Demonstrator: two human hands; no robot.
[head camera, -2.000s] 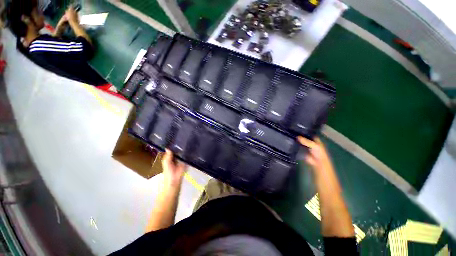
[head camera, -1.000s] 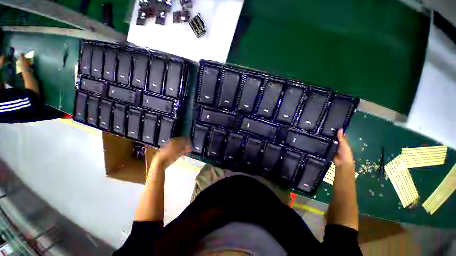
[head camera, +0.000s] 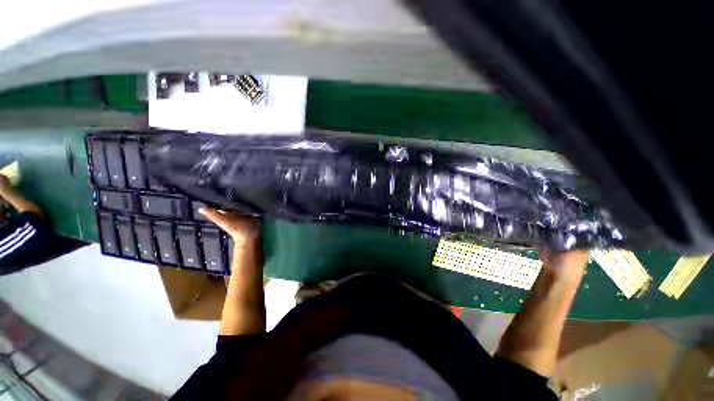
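A long shiny black tray (head camera: 470, 196), blurred and seen nearly edge-on, spans the bench in front of me. My right hand (head camera: 564, 265) grips its lower right edge, with the fingers partly hidden by it. My left hand (head camera: 237, 225) is at its lower left edge, with some fingers hidden behind it. A second black tray (head camera: 116, 201) lies flat at the left, its oblong pockets filled with black housings. The held tray covers part of its right side. The held tray's contents are too blurred to tell.
A pale sheet with dot rows (head camera: 485, 262) lies below the held tray, with pale strips (head camera: 622, 270) to its right. A white board (head camera: 227, 113) with small dark modules stands beyond. A cardboard box (head camera: 192, 294) is below the bench. Another person's arm (head camera: 19, 200) is at far left. A dark blurred shape fills the upper right.
The right-hand tray has gone from facing me to nearly edge-on, its left end over the other tray. My left hand has moved up to its edge. The dotted sheet is more exposed.
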